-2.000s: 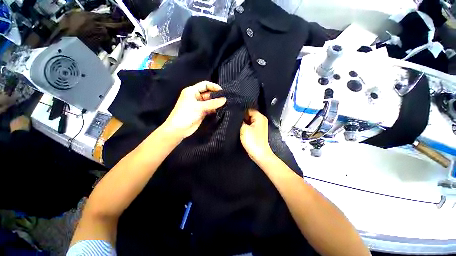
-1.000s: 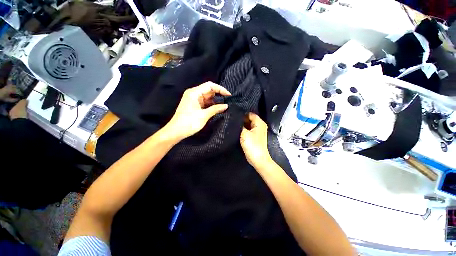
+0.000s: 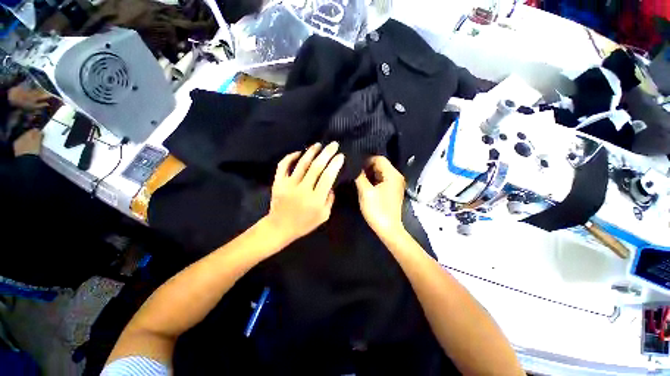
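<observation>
A black coat (image 3: 308, 272) covers the table and my lap. Its row of round grey metallic buttons (image 3: 399, 108) runs down the right side. Dark striped lining (image 3: 361, 120) shows in the opening beyond my hands. My left hand (image 3: 307, 187) lies palm down on the cloth, fingers extended and slightly apart. My right hand (image 3: 380, 192) pinches a fold of the black cloth beside it; the fingertips are partly hidden.
A white sewing machine (image 3: 477, 147) with blue trim stands at right, a black strip (image 3: 577, 194) over it and a wooden handle (image 3: 608, 239) beside it. A grey housing with round grille (image 3: 110, 84) is at left, near a phone (image 3: 145, 163). Another person's hand (image 3: 28, 142) shows at far left.
My left hand has let go of its pinched fold and turned flat onto the coat, covering striped lining that showed before. My right hand stays at the same fold. The view has shifted slightly.
</observation>
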